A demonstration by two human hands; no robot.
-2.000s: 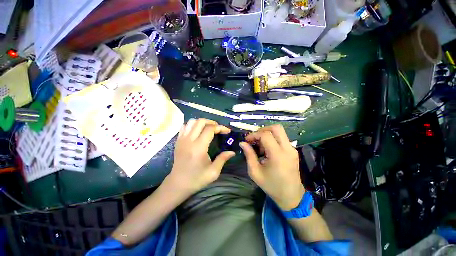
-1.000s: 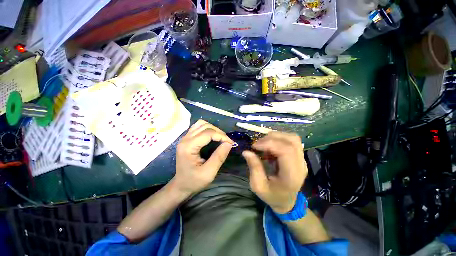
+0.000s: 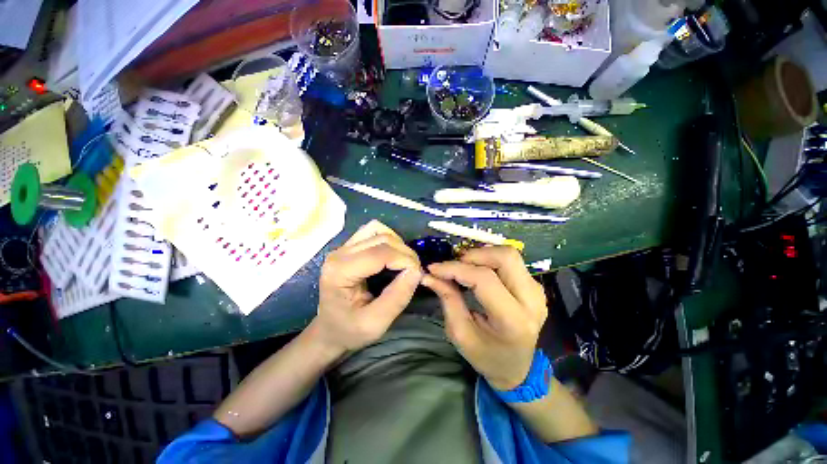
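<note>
My left hand (image 3: 367,288) is at the bench's front edge, its thumb and fingertip pinched on a tiny part too small to name. My right hand (image 3: 490,304) is beside it, its thumb and fingertips meeting the left fingertips at the same spot. A dark glossy device (image 3: 432,248) lies at the bench edge just behind the fingertips, partly hidden by them. Small gold-orange bits (image 3: 467,246) show beside it, above my right fingers. Whether my right fingers hold anything is hidden.
A sticker sheet (image 3: 245,227) with red dots lies left. Behind the hands are a pale spatula (image 3: 512,193), a crumpled glue tube (image 3: 553,149), a syringe (image 3: 580,110) and a clear cup (image 3: 460,98). White boxes (image 3: 435,45) stand at the back; a solder spool (image 3: 54,197) is far left.
The dark device was between both hands and now lies behind them on the bench edge. My right hand has moved in to meet my left fingertips. The view has shifted slightly.
</note>
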